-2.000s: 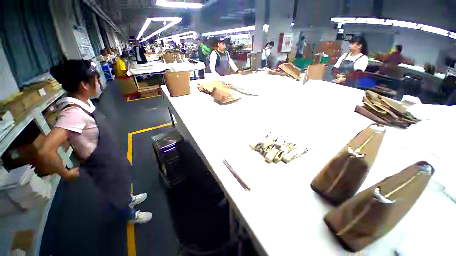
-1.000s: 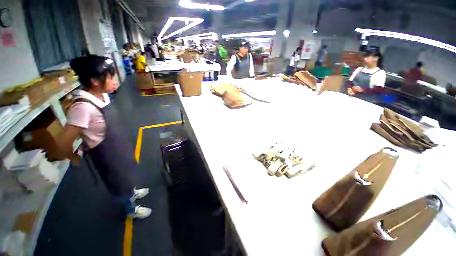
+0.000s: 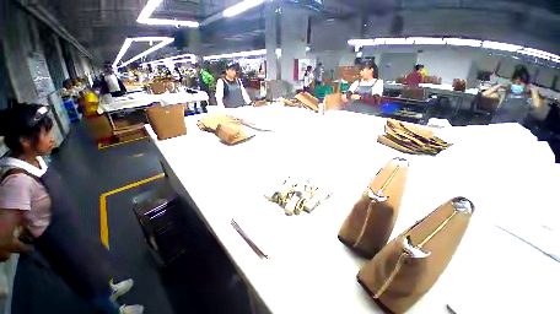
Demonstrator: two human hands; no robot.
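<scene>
No hand of mine is in the picture. Two brown handbags stand upright on the white-covered table [image 3: 319, 270] at the right: a nearer one [image 3: 423, 257] and one just behind it [image 3: 376, 211]. Each has a pale line along its top edge and a small white piece at the middle. Left of them lies a cluster of rolled straps [image 3: 297, 196], tan and pale. A thin dark strip [image 3: 249, 238] lies near the table's left edge.
Flat brown bag bodies [image 3: 414, 136] lie piled farther right. A brown upright bag [image 3: 167, 121] and collapsed bags [image 3: 226, 129] stand and lie at the far left. A dark stool [image 3: 156, 221] is beside the table. A person [image 3: 52, 214] stands at the left; others are beyond the table.
The view has turned to the right, so the table's things and the person at the left sit farther left in the picture. Another person shows at the far right.
</scene>
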